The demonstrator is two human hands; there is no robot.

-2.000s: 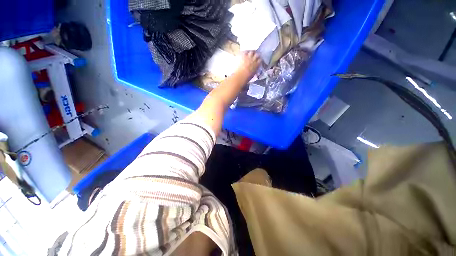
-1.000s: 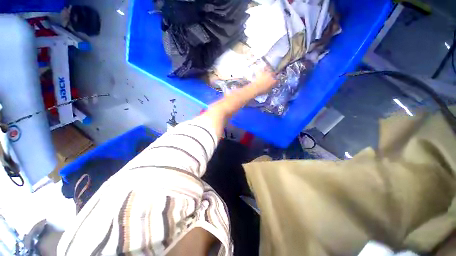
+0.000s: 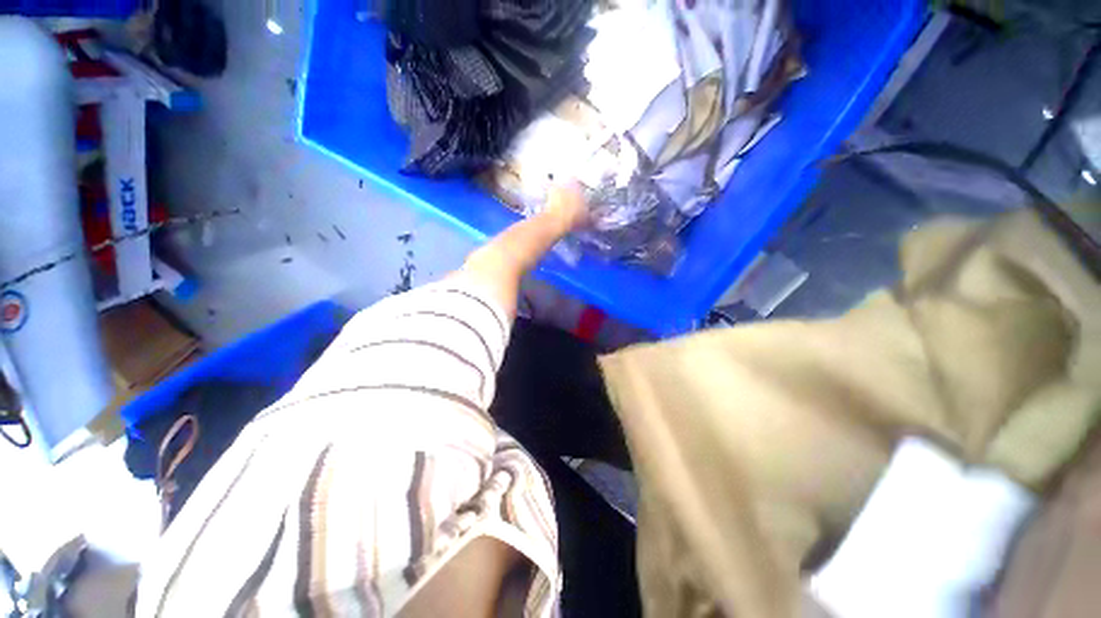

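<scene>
My left hand (image 3: 565, 213), at the end of a striped sleeve, reaches over the near wall of a blue plastic bin (image 3: 423, 196). It is at the clear plastic bag (image 3: 634, 223) and pale bundled pieces (image 3: 712, 115); its fingers are blurred, so its grip is unclear. A large khaki panel (image 3: 773, 398) spreads across the lower right, with a blurred white piece (image 3: 924, 531) on it. A brownish blur at the lower right edge may be my right hand (image 3: 1065, 558), cut off and unclear.
Dark patterned pieces (image 3: 453, 97) lie at the bin's left end. A white machine stand (image 3: 127, 181) and cardboard (image 3: 145, 344) are at the left. A smaller blue container (image 3: 229, 362) is beside my sleeve. A dark cable (image 3: 966, 157) arches at the right.
My left hand has moved left and down within the bin since a second ago. The khaki panel's upper part has risen, and more of the white piece shows at the lower right.
</scene>
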